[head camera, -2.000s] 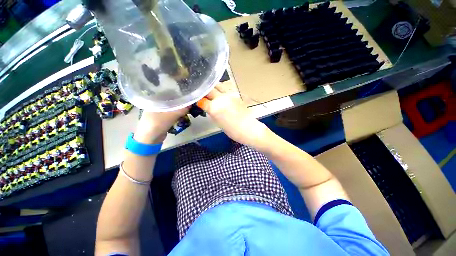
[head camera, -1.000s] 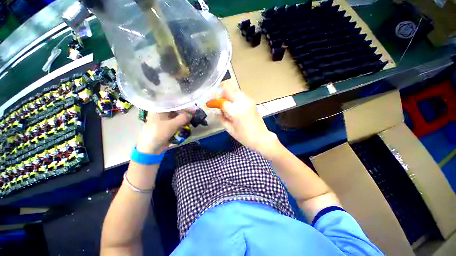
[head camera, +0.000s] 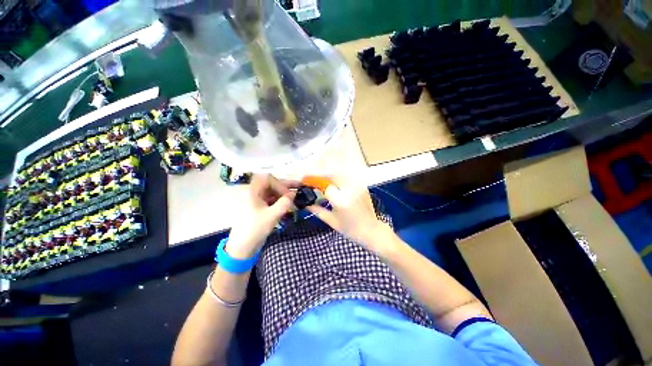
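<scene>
My left hand (head camera: 263, 214), with a blue wristband (head camera: 236, 256), holds a small black plastic housing (head camera: 305, 196) between its fingertips, just in front of the bench edge above my lap. My right hand (head camera: 349, 209) holds the orange grip of a soldering iron (head camera: 317, 183), and its fingers meet the right side of the housing. The iron's tip is not visible. A circuit board (head camera: 232, 174) lies on the bench below the hood rim. Whether a board is joined to the held housing is too small to tell.
A clear fume hood (head camera: 279, 107) hangs just beyond my hands. Rows of circuit boards (head camera: 78, 193) lie on a black tray at left, with a loose pile (head camera: 182, 146) beside them. Black housings (head camera: 493, 82) stand on cardboard (head camera: 389, 136) at right. An open carton (head camera: 493, 257) is at lower right.
My hands have come together at the black housing and sit lower over my lap. A circuit board now shows below the hood rim. The whole view has shifted a little.
</scene>
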